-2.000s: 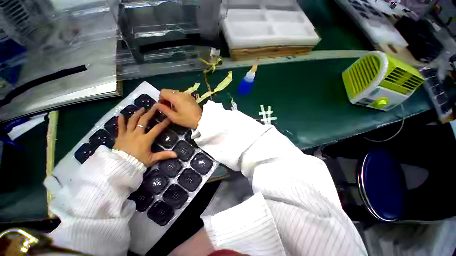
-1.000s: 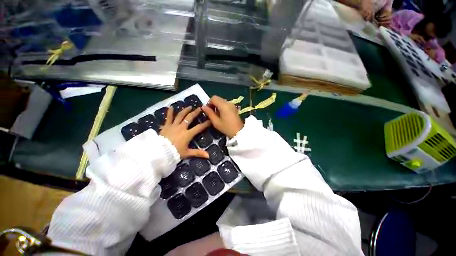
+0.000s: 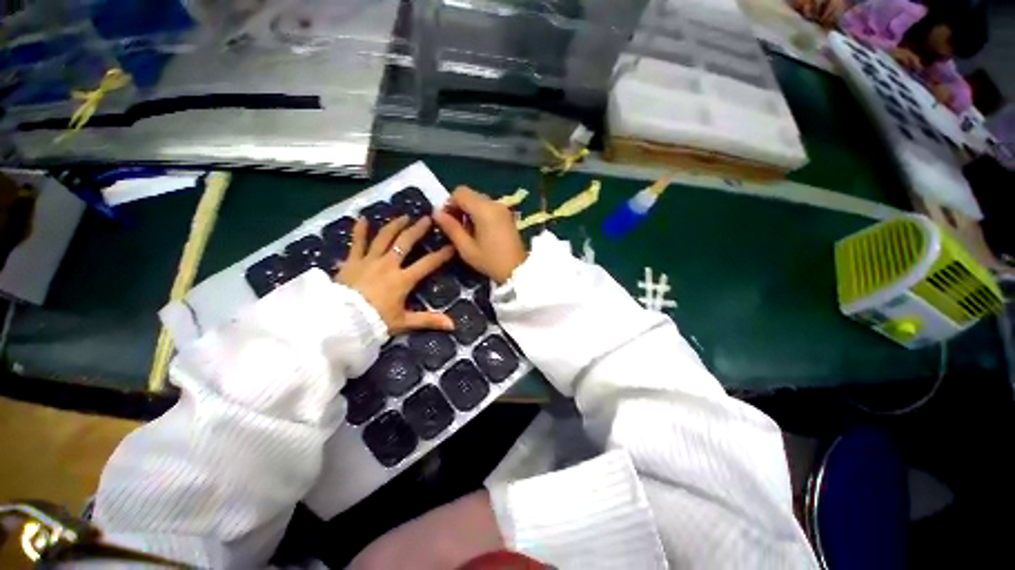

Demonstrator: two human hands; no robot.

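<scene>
A white sheet (image 3: 212, 298) lies slanted on the green bench and bears rows of rounded dark parts (image 3: 427, 411). My left hand (image 3: 384, 276) lies over the middle of the rows, palm down, fingers spread, with a ring on one finger. My right hand (image 3: 485, 236) is bent over the upper right parts, thumb and forefinger close together at one part. Whether anything small is between these fingertips cannot be told. The hands hide several parts.
Yellowish strips (image 3: 568, 208), a blue-handled tool (image 3: 632, 209) and a white branched piece (image 3: 656, 290) lie right of the sheet. A green and white fan (image 3: 915, 281) stands further right. White trays (image 3: 707, 111) and clear plastic (image 3: 490, 67) are behind. Another person (image 3: 946, 80) is at upper right.
The camera view has swung so the bench appears shifted. Both hands stay over the same upper part of the sheet, with only small finger movement.
</scene>
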